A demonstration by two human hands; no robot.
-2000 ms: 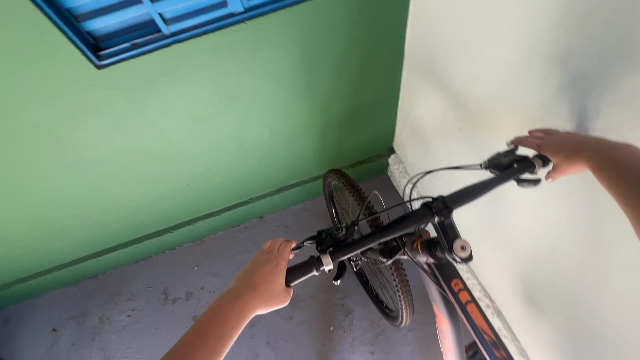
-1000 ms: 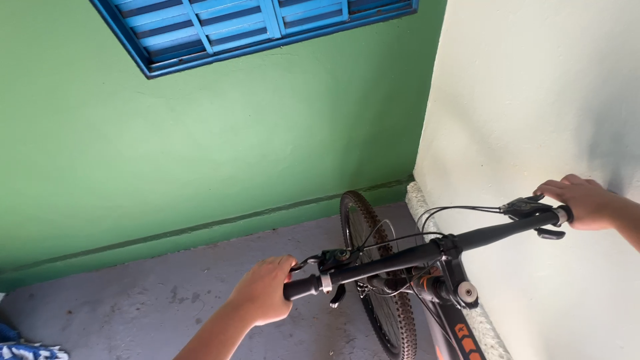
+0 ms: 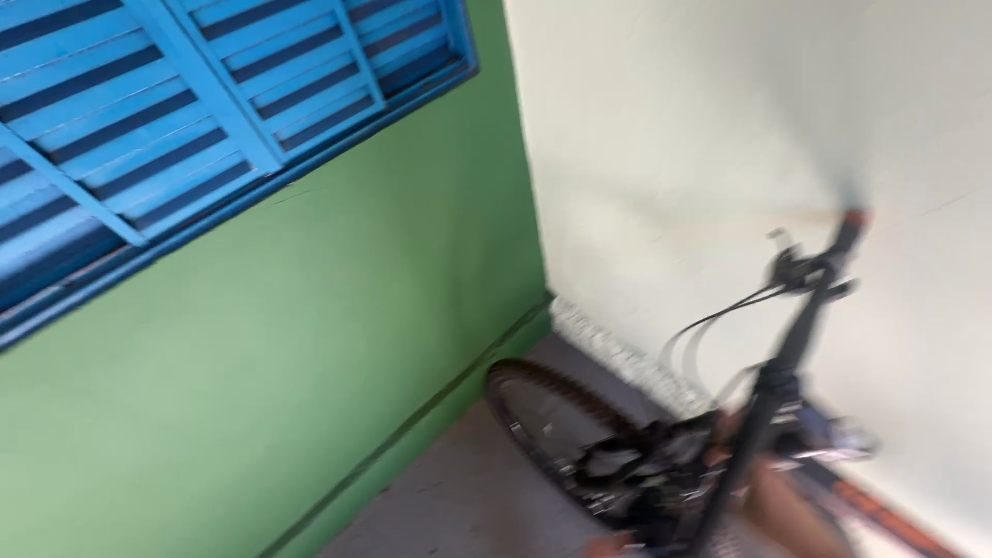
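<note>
A mountain bike leans into the corner, its black handlebar point(image 3: 802, 333) slanting steeply and its front wheel point(image 3: 558, 387) beside the green wall. The upper handlebar end, with a brake lever point(image 3: 794, 267), is free of any hand and lies close to the white wall. My right hand point(image 3: 763, 488) is blurred, behind and below the bar near the stem; whether it grips anything is unclear. Only a blurred bit of my left hand point(image 3: 608, 545) shows at the bottom edge, near the lower part of the bar. Part of the frame point(image 3: 891, 515), black and orange, runs toward the lower right.
A green wall point(image 3: 310, 349) meets a white wall point(image 3: 659, 116) at the corner. A blue louvred window point(image 3: 225, 85) is at upper left. Rough stone edging point(image 3: 620, 356) follows the white wall's base above the grey floor point(image 3: 457, 496).
My right hand has left the far handlebar end and is now low by the stem. The handlebar looks much steeper. The view has swung and tilted, with my left hand now mostly out of frame.
</note>
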